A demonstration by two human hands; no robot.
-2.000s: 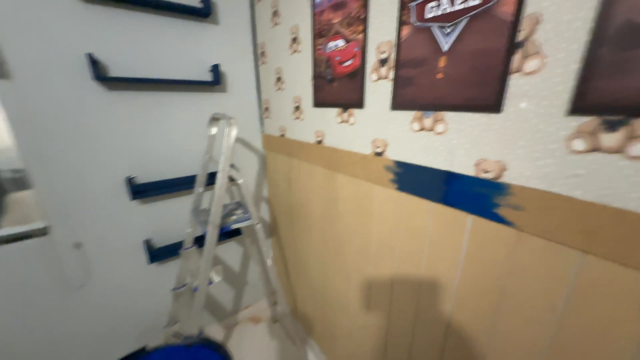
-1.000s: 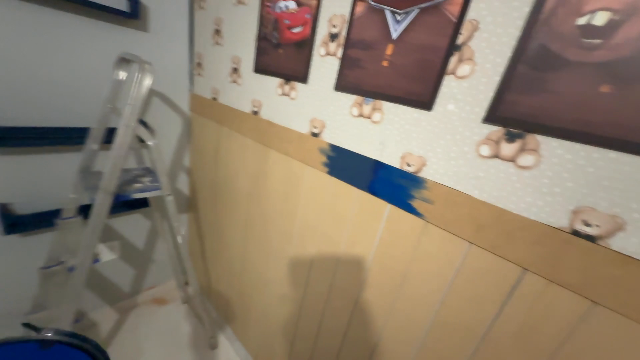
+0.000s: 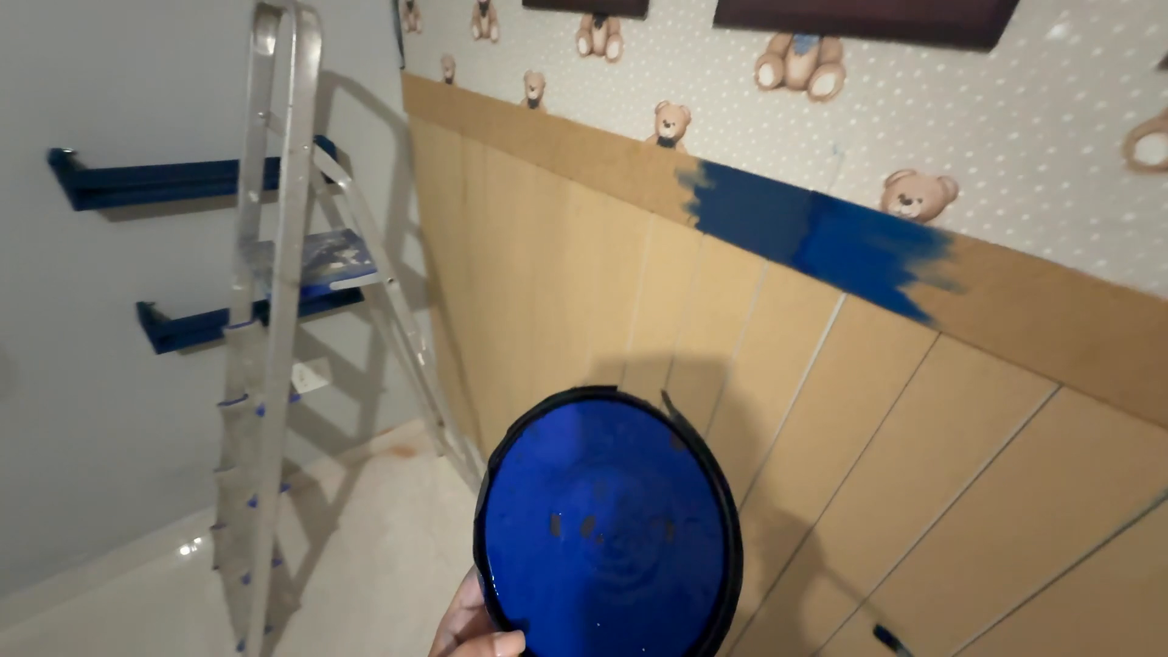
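My left hand (image 3: 474, 620) grips the lower left edge of a round, black-rimmed container or lid (image 3: 607, 525) coated with wet blue paint, at the bottom centre. My right hand is out of view. Behind it stands wooden wall panelling (image 3: 547, 274) with vertical grooves. Blue paint (image 3: 821, 237) covers a short stretch of its bare top trim board (image 3: 1049, 319), with ragged brush edges at both ends. At the lower right, a small dark tip (image 3: 890, 639), perhaps of a brush, shows in front of the panelling.
An aluminium stepladder (image 3: 287, 228) with blue paint marks stands at the left. Behind it, dark blue wall shelves (image 3: 164, 182) stick out from the grey wall. Teddy-bear wallpaper (image 3: 876, 109) and dark-edged pictures (image 3: 867, 18) lie above the trim. Pale floor (image 3: 392, 538) shows beside the ladder.
The blue-coated round thing, earlier only partly in view at the lower left, now stands at the bottom centre with my left hand visible on it. The view has shifted downward.
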